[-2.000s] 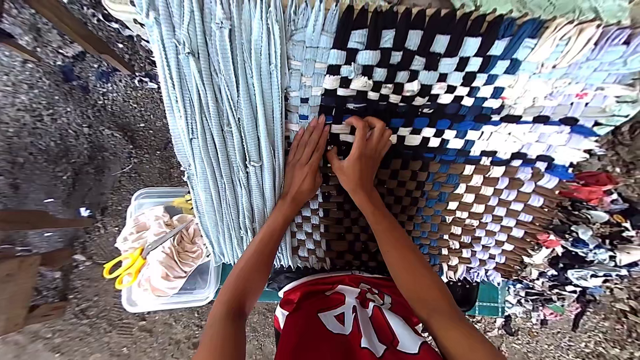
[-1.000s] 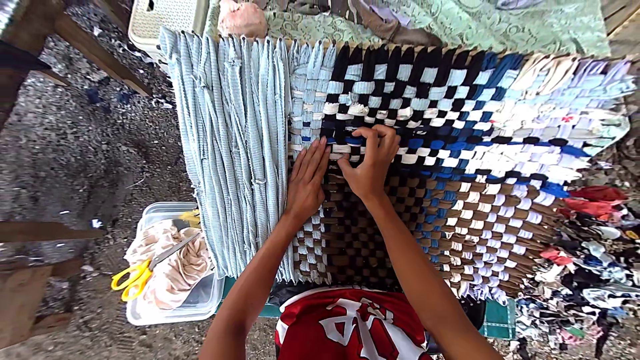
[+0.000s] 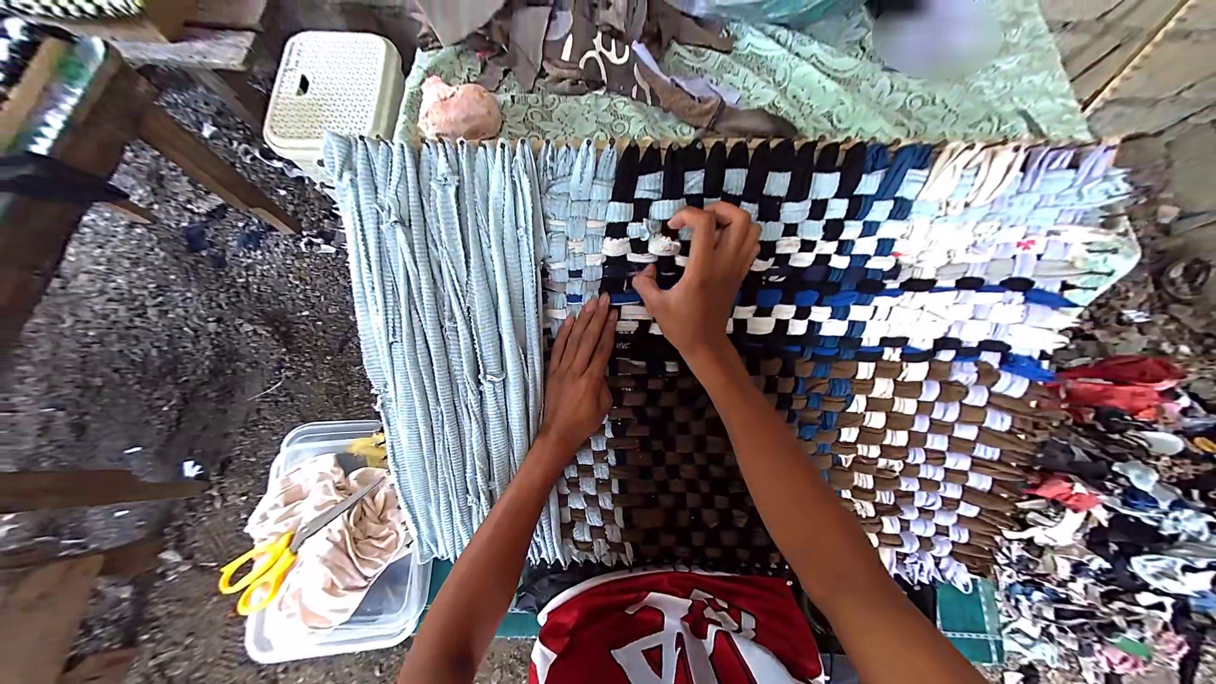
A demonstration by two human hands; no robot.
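Note:
A mat of woven fabric strips (image 3: 931, 437) in black, white, blue and brown is stretched before me. Its left part is unwoven light blue strips (image 3: 446, 361). My left hand (image 3: 579, 370) lies flat on the mat, fingers extended, beside the border between the blue strips and the weave. Up and to the right, my right hand (image 3: 708, 275) is bent over the black and white section, thumb and fingertips touching the weave. Whether a strip is pinched between them cannot be told. Yellow-handled scissors (image 3: 285, 560) rest on beige cloth (image 3: 332, 589) in a clear plastic box (image 3: 408, 617) at lower left.
Behind the mat lies green lace-patterned cloth (image 3: 807, 85) with dark brown fabric scraps (image 3: 532, 43) and a pink cloth bundle (image 3: 460, 110). A cream plastic stool (image 3: 332, 90) stands at upper left, near wooden legs (image 3: 204, 166). Fabric scraps (image 3: 1130, 532) are heaped at right.
My right hand has moved up the weave, away from my left hand, which stays near the border of the blue strips. The view has tilted up, showing more behind the mat.

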